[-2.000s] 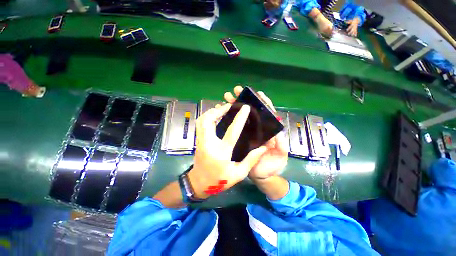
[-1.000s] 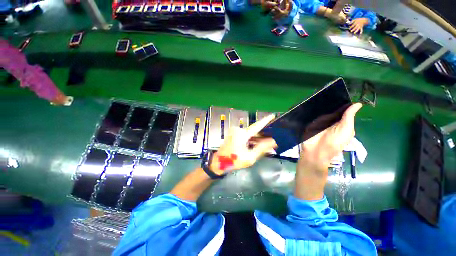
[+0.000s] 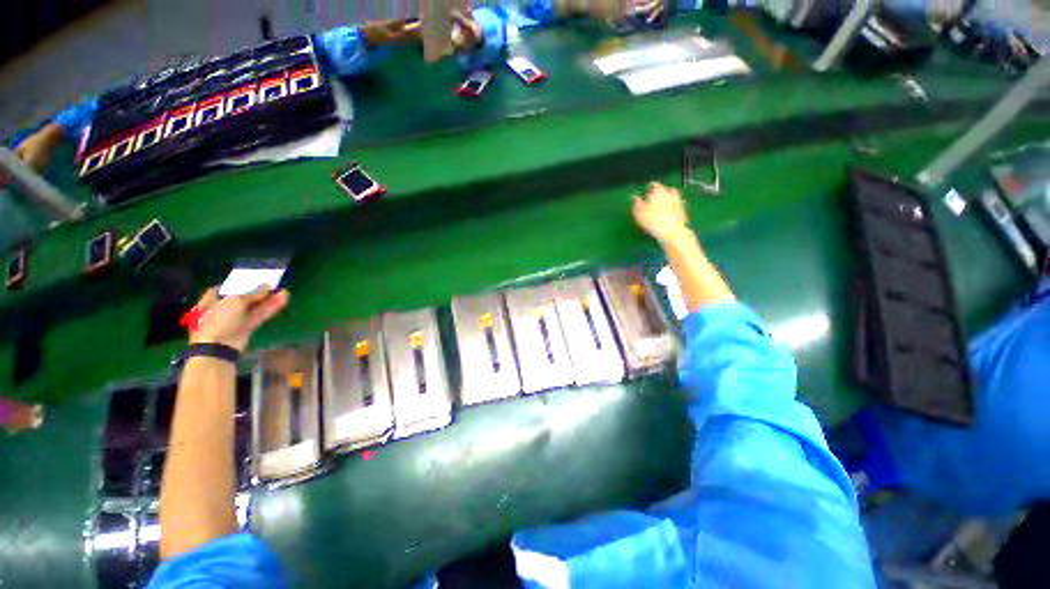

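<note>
My left hand [image 3: 236, 316] is over the near edge of the belt at left, with a phone-sized slab [image 3: 253, 277] between thumb and fingers; its face shines white, and its lower end is hidden by the hand. My right hand [image 3: 661, 213] is over the belt, a little left of and nearer than an open phone frame [image 3: 701, 168]; it looks empty, with fingers loosely bent. Stacked display modules [image 3: 417, 374], silver backs up with orange-tipped flex cables, stand in a row on the bench mat. My left forearm partly covers the tray of black screens [image 3: 129, 431].
A black component tray [image 3: 915, 299] lies at right. Small phone parts [image 3: 359, 182] are on the green belt [image 3: 495, 178]. A long red-and-white-edged stack [image 3: 207, 115] is at far left. Other people's hands work across the belt; a pink sleeve shows at the left rim.
My hands have parted: the left went left over the belt, the right forward. The black slab is no longer between both hands. The view has turned, showing more of the module row.
</note>
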